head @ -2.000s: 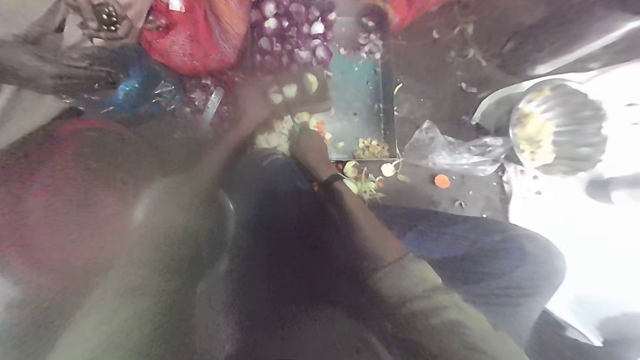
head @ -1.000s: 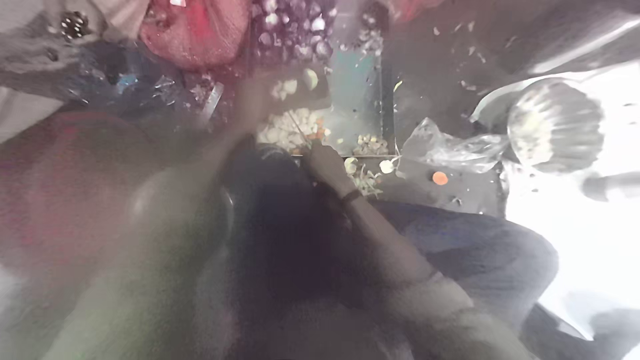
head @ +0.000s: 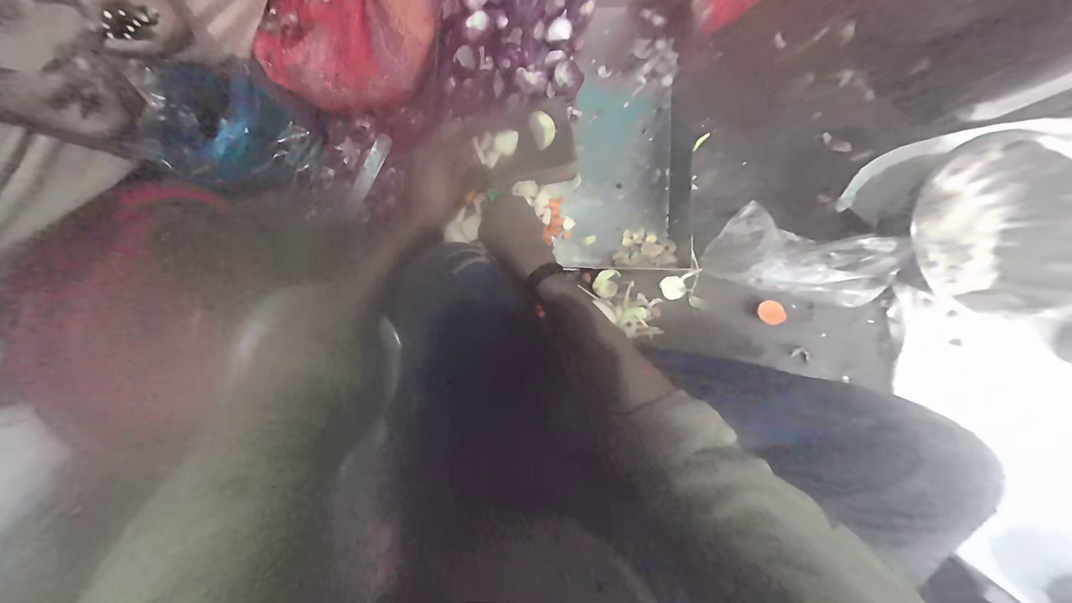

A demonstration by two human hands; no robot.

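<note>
My right hand [head: 512,224], with a dark band at the wrist, is low over a heap of pale cut vegetable pieces [head: 463,224] and orange bits [head: 554,219] at the near end of a metal tray [head: 624,180]. Blur hides its fingers and anything in them. My left hand [head: 448,163] is a faint smear to the left, beside a dark flat board [head: 548,167] that bears pale pieces, one of them a rounded pale-green slice [head: 543,130]. Whether it grips the board cannot be told. Purple and white pieces, apparently cut onions [head: 515,46], lie beyond.
Small peelings [head: 645,249] lie in the tray's near corner, and scraps [head: 628,310] lie outside it. An orange slice [head: 771,312], a clear plastic bag [head: 821,264] and a shiny metal bowl [head: 988,222] are at right. A red bag [head: 347,50] and another person's hand [head: 63,96] are upper left.
My right hand has moved up and left onto the pale pieces. One second ago a thin blade-like line showed at its fingers; it does not show now.
</note>
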